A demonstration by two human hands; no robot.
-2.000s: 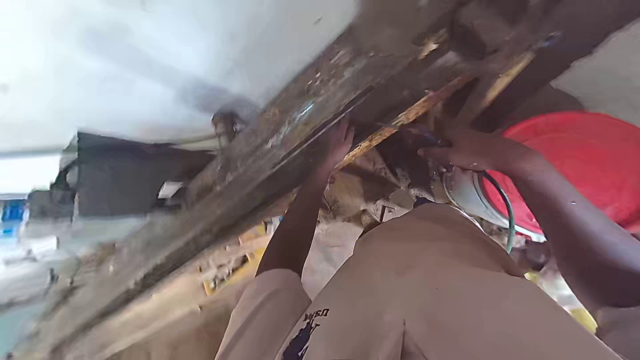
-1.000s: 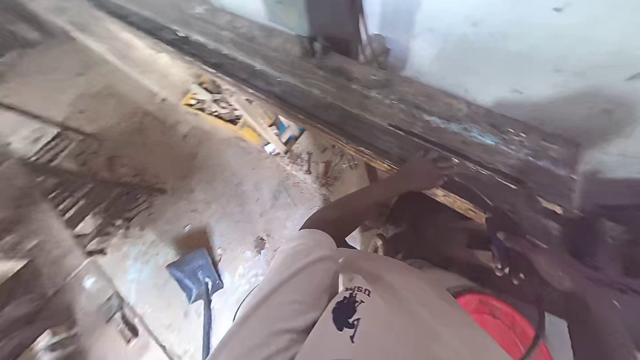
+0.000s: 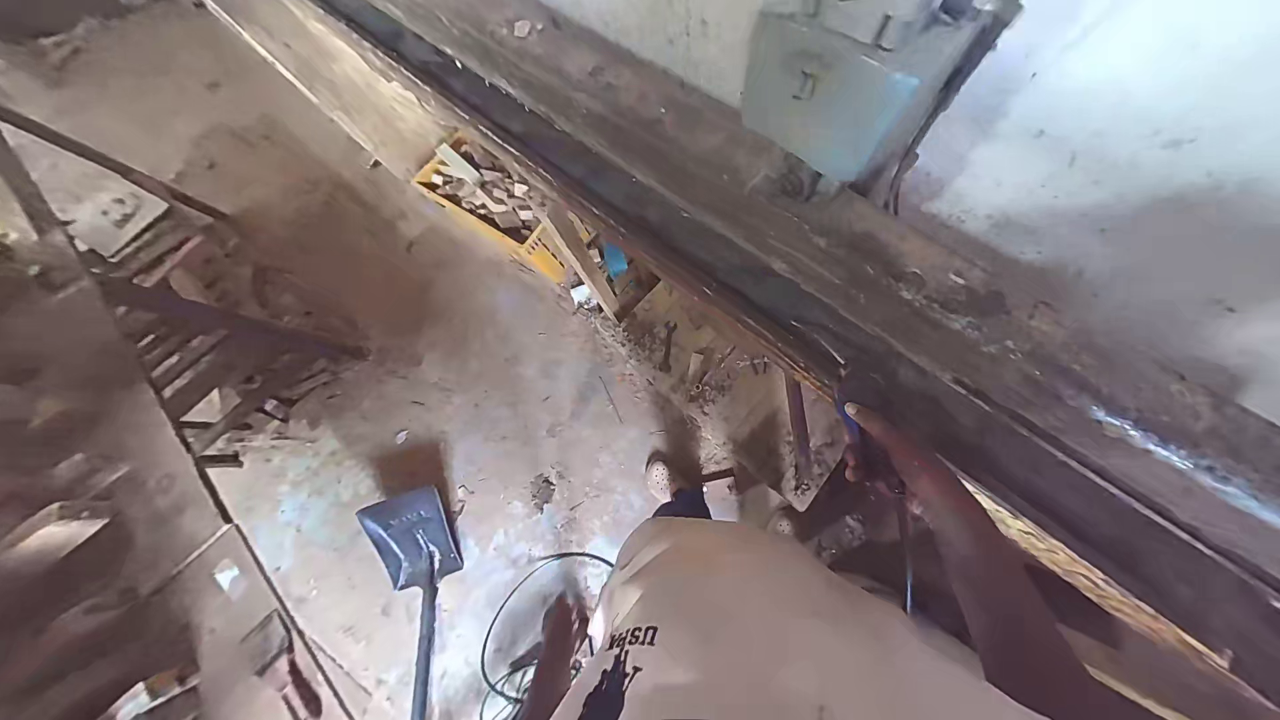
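Observation:
My right hand (image 3: 880,450) is closed around a dark blue tool (image 3: 849,415) at the front edge of the long dark wooden bench (image 3: 760,290). The tool's kind is unclear, and its far end is dark against the bench. A thin cable (image 3: 908,560) hangs below this hand. My left hand (image 3: 567,615) hangs low beside my shirt, over or near a loop of black cable (image 3: 487,640) on the floor. Blur and the shirt hide whether its fingers hold anything.
Under the bench stands a yellow crate (image 3: 480,215) of wood offcuts, with a wrench (image 3: 668,345) and other loose items nearby. A shovel (image 3: 412,540) is at lower left. Wooden slatted frames (image 3: 220,320) are further left. A grey metal box (image 3: 825,95) stands behind the bench.
My left hand has left the bench edge and dropped to my side. My right hand remains near the bench edge with the tool. The view has swung a lot.

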